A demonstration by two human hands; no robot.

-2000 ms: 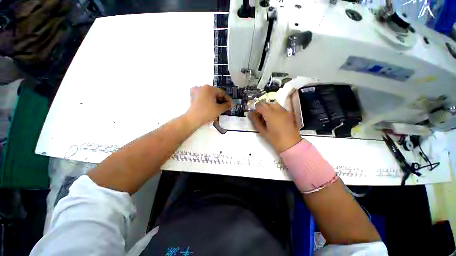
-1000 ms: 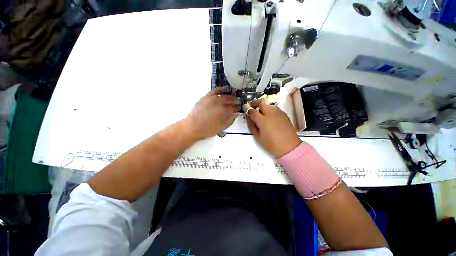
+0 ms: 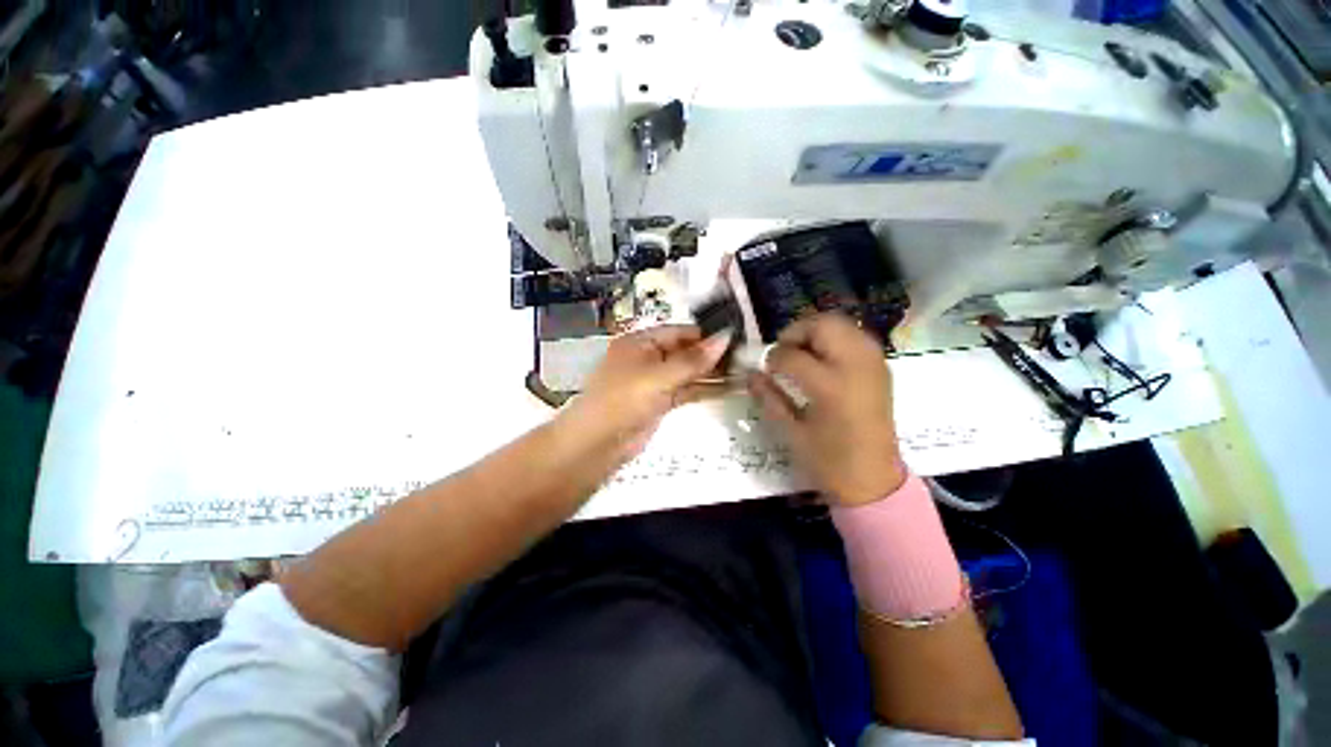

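Note:
My left hand [image 3: 653, 374] is in front of the needle area and pinches a small black care label [image 3: 717, 315] between thumb and fingers. My right hand [image 3: 835, 397], blurred, is close beside it with bent fingers, in front of the label stack; whether it holds anything cannot be told. The black label stack [image 3: 820, 275] lies under the machine arm beside a pale pinkish holder edge. Black labels of the sewn chain [image 3: 543, 289] show at the presser foot [image 3: 602, 275], partly hidden by the machine head [image 3: 533, 175].
The white table [image 3: 321, 321] has a printed ruler along its front edge. Dark snips [image 3: 1031, 368] and a black cord lie right of the stack. A blue bin [image 3: 1029, 628] is below right. A dark object [image 3: 1252, 578] lies at far right.
Both hands have left the needle and moved to the front of the label stack. A black label now shows in my left fingers. The view has shifted right.

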